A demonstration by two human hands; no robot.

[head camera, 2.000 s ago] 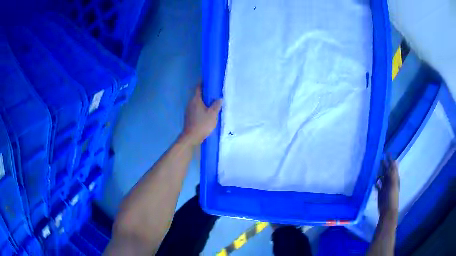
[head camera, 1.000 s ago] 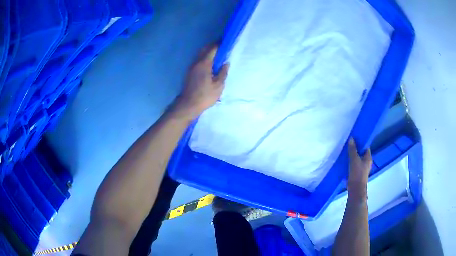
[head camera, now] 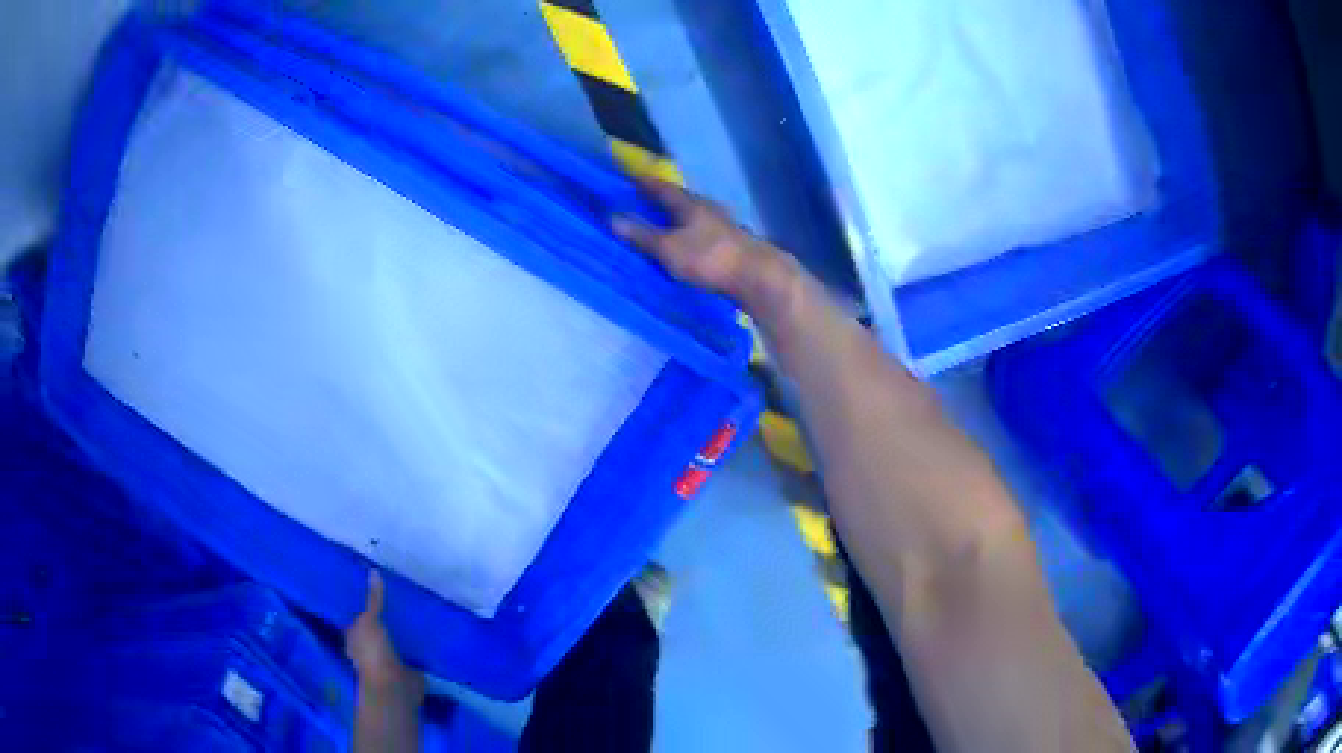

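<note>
A blue crate fills the left half of the view, tilted at an angle, with a wrinkled white liner sheet on its bottom and a red mark on its near end. A second blue rim shows along its far long side. My left hand is at the near long side, thumb over the rim, its fingers hidden below. My right hand is at the far long side near the corner, fingers spread and touching or just over the outer edge. No firm grip shows there.
Another blue crate with a white liner lies at the upper right. A blue stool with openings is below it. Blue crates with a label are at the lower left. Yellow-black floor tape runs between. My dark-clothed legs show below.
The crate has moved from the middle to the left and turned. My right hand has shifted to its far side, fingers now spread. The view has swung, so the other lined crate shows at upper right.
</note>
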